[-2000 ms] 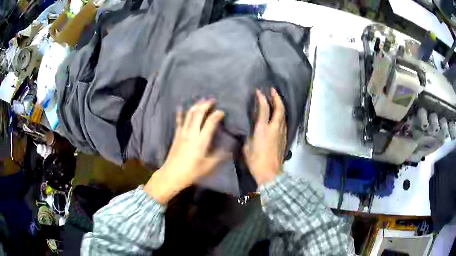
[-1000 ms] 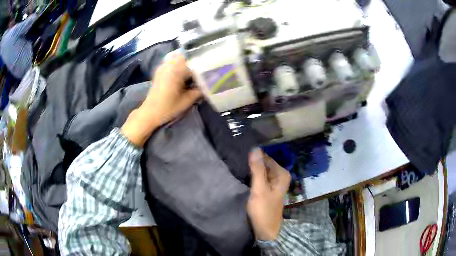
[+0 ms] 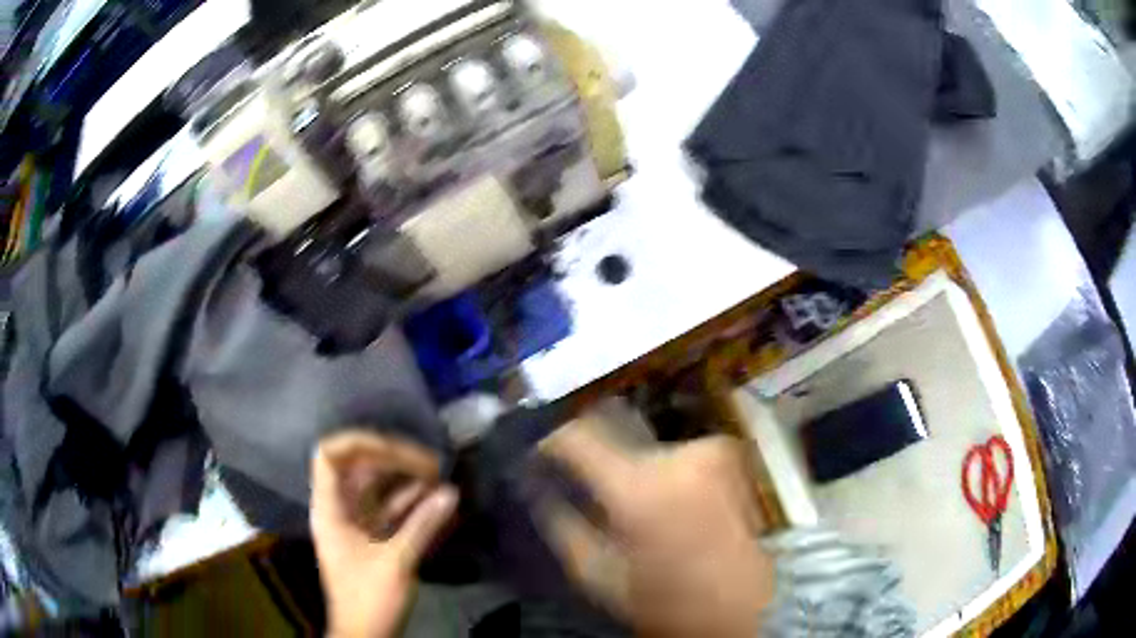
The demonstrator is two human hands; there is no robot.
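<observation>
Grey garment cloth [image 3: 312, 386] lies left of and below the overlock machine [image 3: 473, 231], with a black part [image 3: 324, 293] by its needle area. The needle itself is hidden. My left hand [image 3: 374, 523] is at the lower edge of the grey cloth, fingers curled and thumb bent in; its grip on the cloth is unclear. My right hand [image 3: 660, 511] is blurred, lower centre, closed on a dark band piece [image 3: 505, 486] that hangs between the hands.
A blue scrap tray [image 3: 455, 343] sits below the machine head. Dark cut pieces [image 3: 822, 137] lie on the table's right end [image 3: 660, 262]. The open drawer [image 3: 897, 536] at lower right holds a black rectangle, perhaps a phone [image 3: 866, 430], and red-handled scissors [image 3: 988, 480].
The view has swung right, so the machine appears further left and the drawer shows fully. Both hands have moved from the needle area down toward the table's front edge, closer to me.
</observation>
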